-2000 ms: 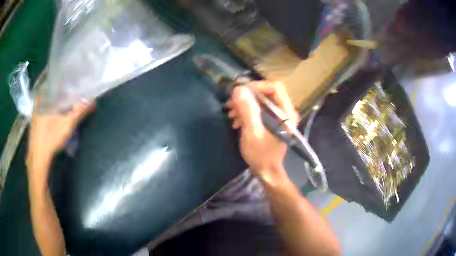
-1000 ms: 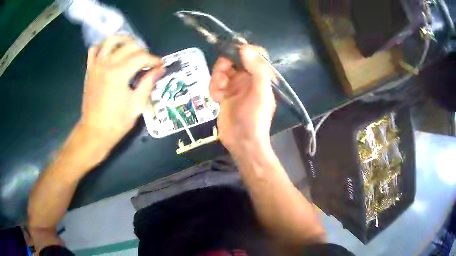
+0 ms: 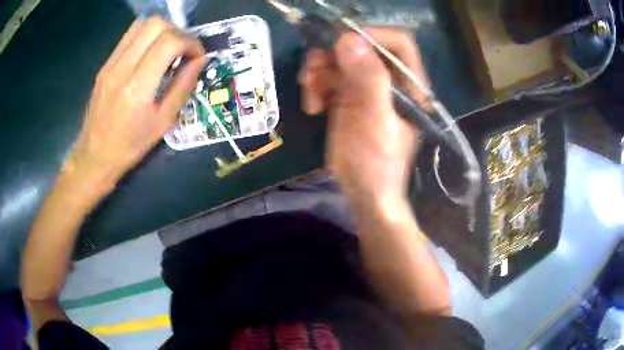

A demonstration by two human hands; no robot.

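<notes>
A white plastic housing [image 3: 269, 82] lies open on the dark green mat, with a green circuit board [image 3: 222, 113] and a yellow part inside. A white wire runs from the board to a brass contact strip [image 3: 248, 158] beside the housing's lower edge. My left hand [image 3: 140, 89] is at the housing's left side, fingers bent over its edge; something dark shows at the fingertips. My right hand [image 3: 373, 82] holds the soldering iron [image 3: 417, 113] like a pen, right of the housing and apart from it. The iron's tip points to the upper left, near the top edge.
A clear plastic bag [image 3: 171, 9] is beyond my left hand. A wooden base board [image 3: 513, 58] with a dark box on it is at the upper right. A black crate [image 3: 465, 232] full of gold strips [image 3: 520, 191] stands beside the bench. A pale cable loops behind my right hand.
The large plastic bag has left the near mat, and the housing has come into view by my left hand. Since the last earlier frame, the housing sits higher and further left in view.
</notes>
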